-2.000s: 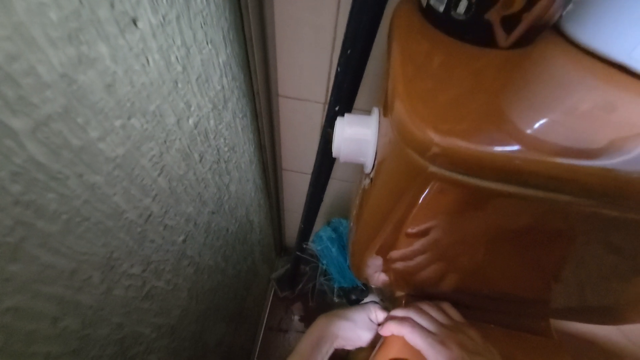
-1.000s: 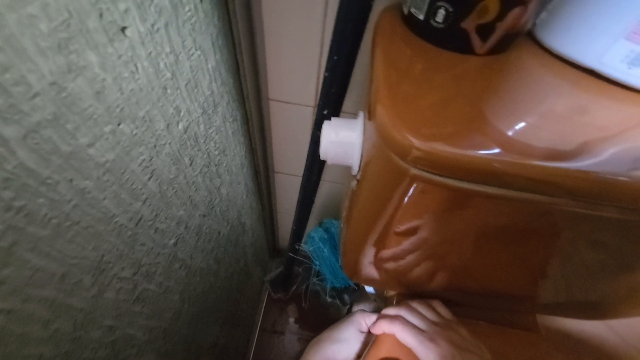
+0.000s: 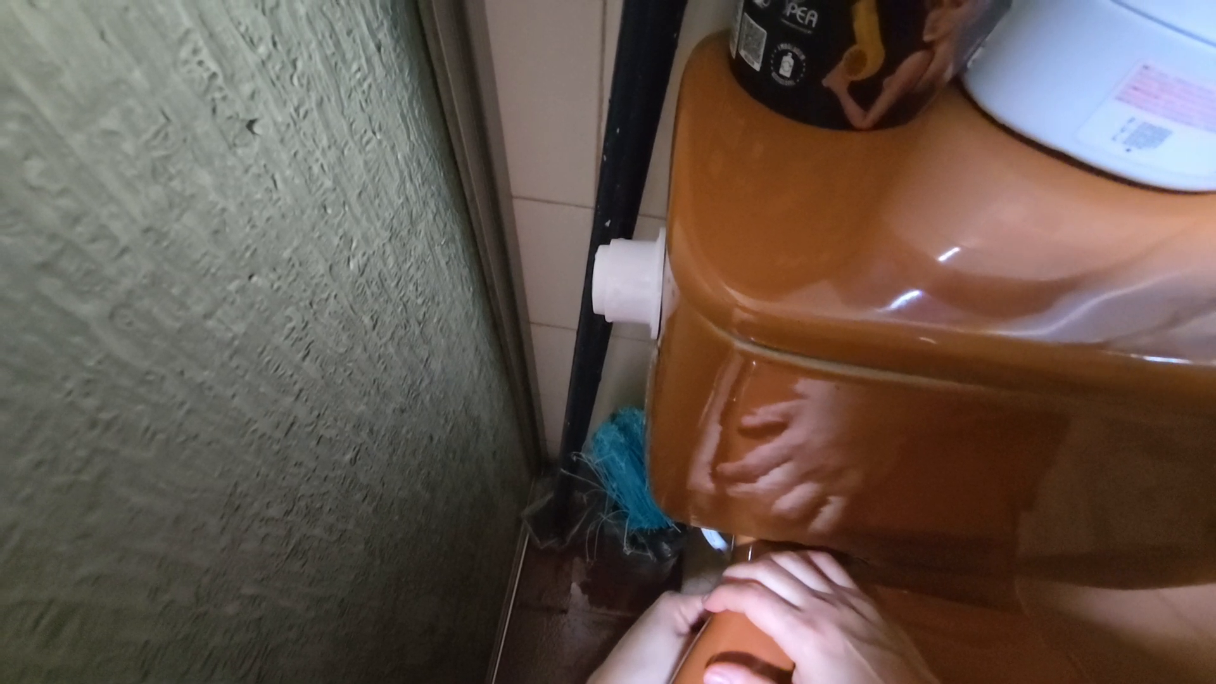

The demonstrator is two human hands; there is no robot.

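Note:
At the lower middle of the head view, my left hand [image 3: 657, 635] reaches to the outer side of a brown ceramic toilet bowl [image 3: 724, 646], its fingertips hidden. My right hand [image 3: 807, 613] rests bent over the top of the bowl's rear, its fingers meeting my left hand. Whether either one grips anything cannot be seen. Just above them is the glossy brown toilet tank [image 3: 912, 456], which mirrors a hand. A small whitish-blue part [image 3: 714, 540] shows under the tank's corner. A white plastic push button or knob [image 3: 629, 283] sticks out of the tank's left side.
A rough green-grey wall [image 3: 237, 332] stands close on the left. Behind the tank run a dark pipe [image 3: 627, 123] and pale tiles [image 3: 551, 104]. Teal bristles or fibres [image 3: 627, 465] lie low beside the tank. A black container [image 3: 845, 66] and a white tub [image 3: 1092, 95] stand on the lid.
Both hands stay together at the bowl's rear, with the fingers shifted slightly. The view has moved a little.

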